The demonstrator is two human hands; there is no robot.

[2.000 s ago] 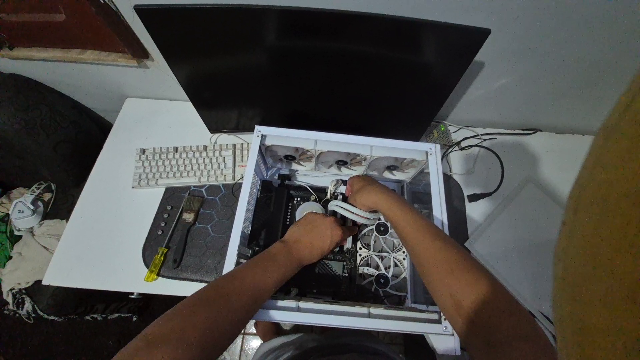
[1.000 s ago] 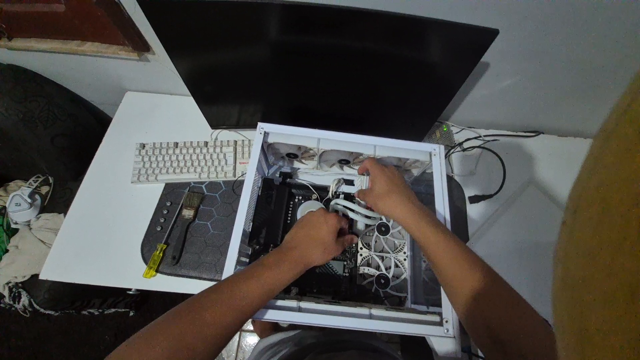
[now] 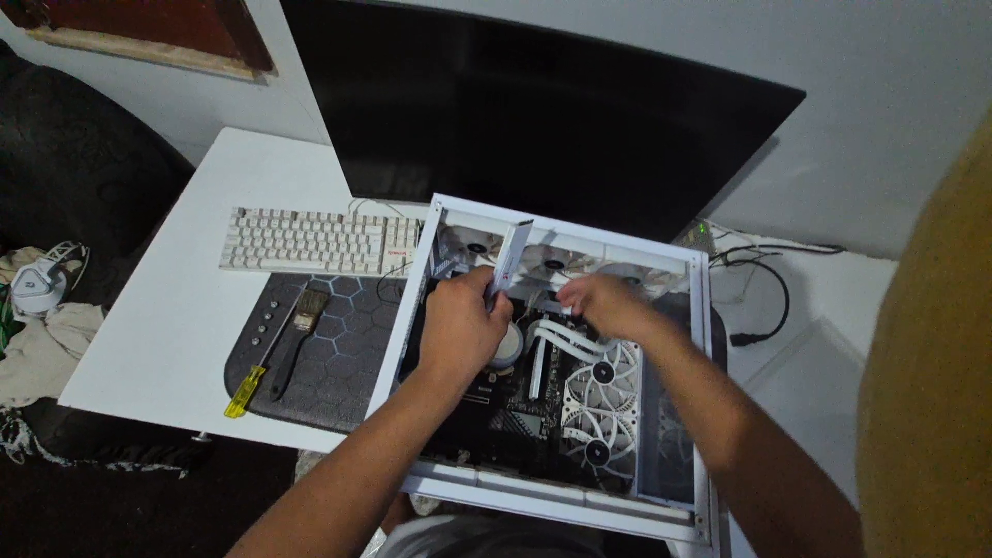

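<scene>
An open white computer case (image 3: 558,521) lies on its side, with its inside facing up. My left hand (image 3: 465,318) grips a white memory module (image 3: 510,260), raised and tilted above the motherboard. My right hand (image 3: 608,306) is bent over the upper middle of the case, near its row of fans; whether its fingers hold anything is unclear. Between the hands, white cooler tubes (image 3: 573,341) curve from the round pump block (image 3: 508,346) toward two white radiator fans (image 3: 603,373). Another white memory module (image 3: 536,370) stands in the motherboard beside the pump.
A white keyboard (image 3: 319,242) and a dark hexagon-patterned mat (image 3: 349,349) lie left of the case. On the mat are a yellow-handled screwdriver (image 3: 246,391), a black-handled brush (image 3: 294,353) and several screws (image 3: 262,328). A large monitor (image 3: 542,108) stands behind, cables (image 3: 783,287) at right.
My left hand has risen toward the case's upper left and now shows a white memory module in its grip. My right hand remains near the upper fans, its fingers now turned leftward.
</scene>
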